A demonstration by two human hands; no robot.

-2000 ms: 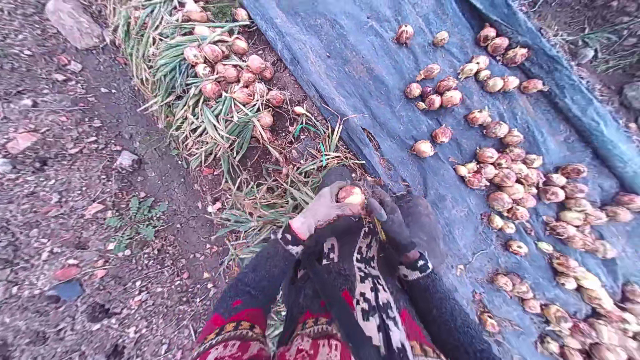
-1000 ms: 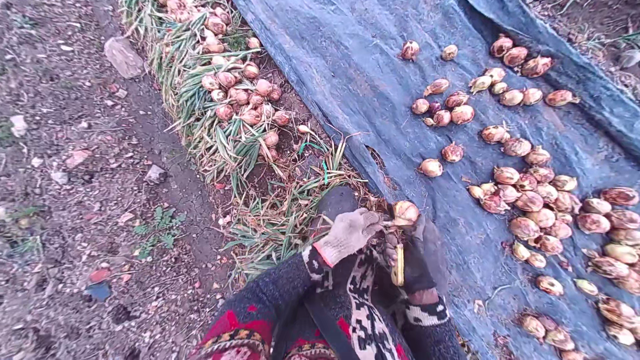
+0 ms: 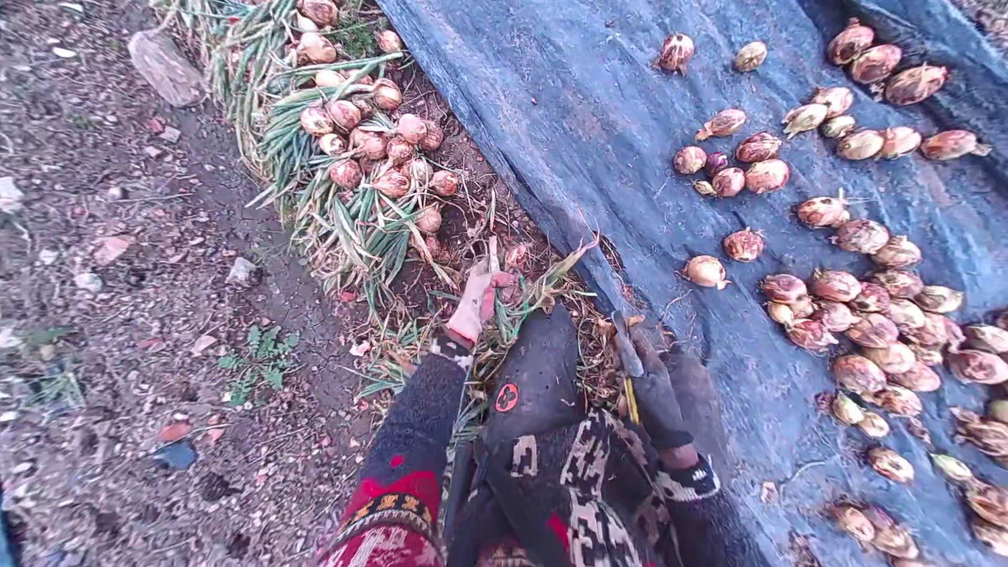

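Observation:
My left hand (image 3: 476, 303), in a pale glove, reaches to the near end of a pile of onions with green leaves (image 3: 370, 150). Its fingers are bent beside an onion (image 3: 516, 256) and a bunch of drying leaves (image 3: 547, 287); whether they grip any of it cannot be told. My right hand (image 3: 652, 386), in a dark glove, is over the edge of the blue sheet (image 3: 551, 118), shut on a tool with a yellow handle (image 3: 631, 400); the tool's kind is unclear. Many onions without long leaves (image 3: 874, 329) lie on the sheet to the right.
A dark knee with a round red-edged mark (image 3: 506, 398) is between my hands. Stony soil lies to the left, with a large stone (image 3: 165, 67), a small green weed (image 3: 261, 362) and a smaller stone (image 3: 242, 272). Folds run along the sheet's far right edge.
My left hand has moved away from my right hand, toward the leafy onions. The onion seen between my hands one second ago is no longer between them. My hands are now well apart.

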